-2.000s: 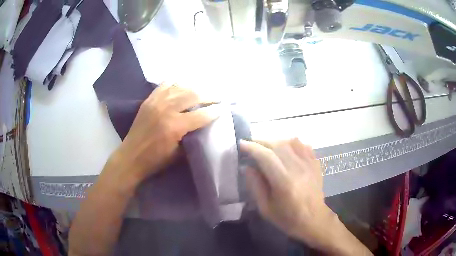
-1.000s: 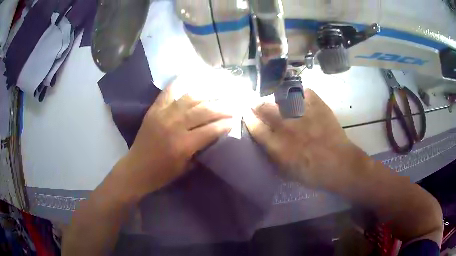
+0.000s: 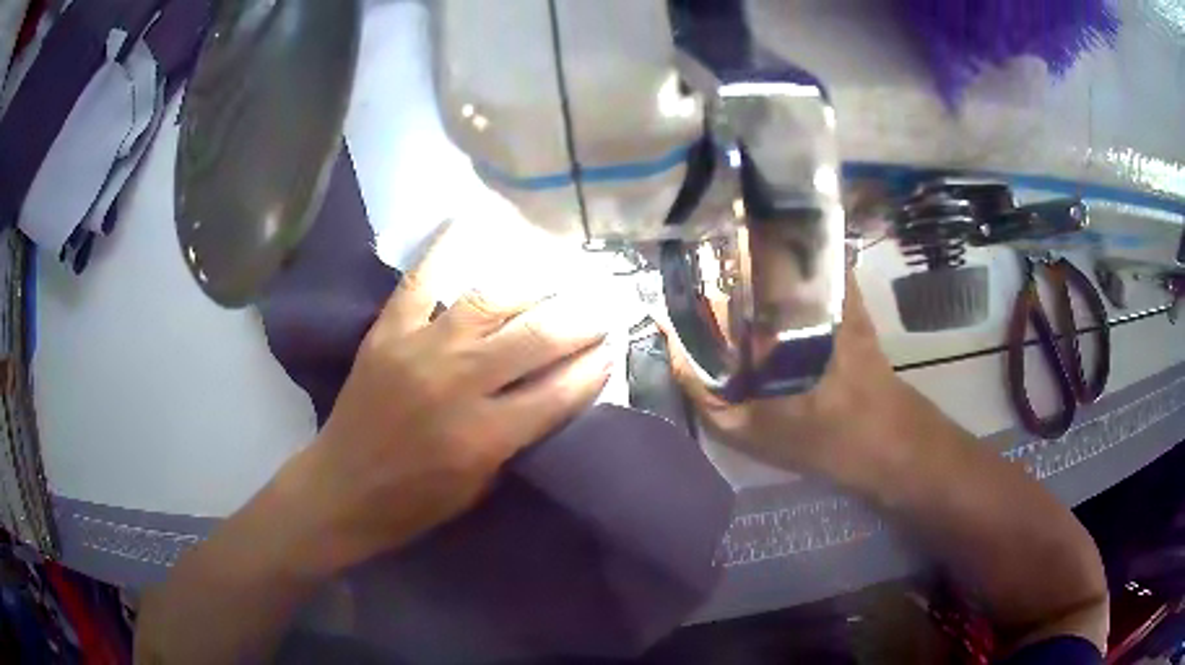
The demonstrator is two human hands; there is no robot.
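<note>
A dark purple garment panel [image 3: 520,559] lies under my left hand, drapes over the table's front edge, and also shows left of that hand. My left hand [image 3: 442,403] lies flat on it, fingertips at the bright needle area. My right hand [image 3: 806,403] is partly hidden behind the shiny thread take-up guard [image 3: 786,234], its fingers near the needle area; I cannot tell whether it grips cloth. A short dark strip [image 3: 650,377] shows between the hands. The white sewing machine head [image 3: 572,117] hangs over the work. Glare hides the presser foot and needle.
Fabric scissors [image 3: 1059,344] lie right of the machine. A smooth grey oval part [image 3: 267,143] hangs left of the head. Cut pieces [image 3: 91,156] lie upper left. The grey ruled edge [image 3: 806,533] runs along the front. A ribbed tension dial [image 3: 942,299] and violet tuft [image 3: 1014,33] are on the head.
My right hand has moved from the cloth's right side up to the needle area, and my left fingers stay near it. The machine head now looms larger and lower in view. The folded cloth now lies flatter.
</note>
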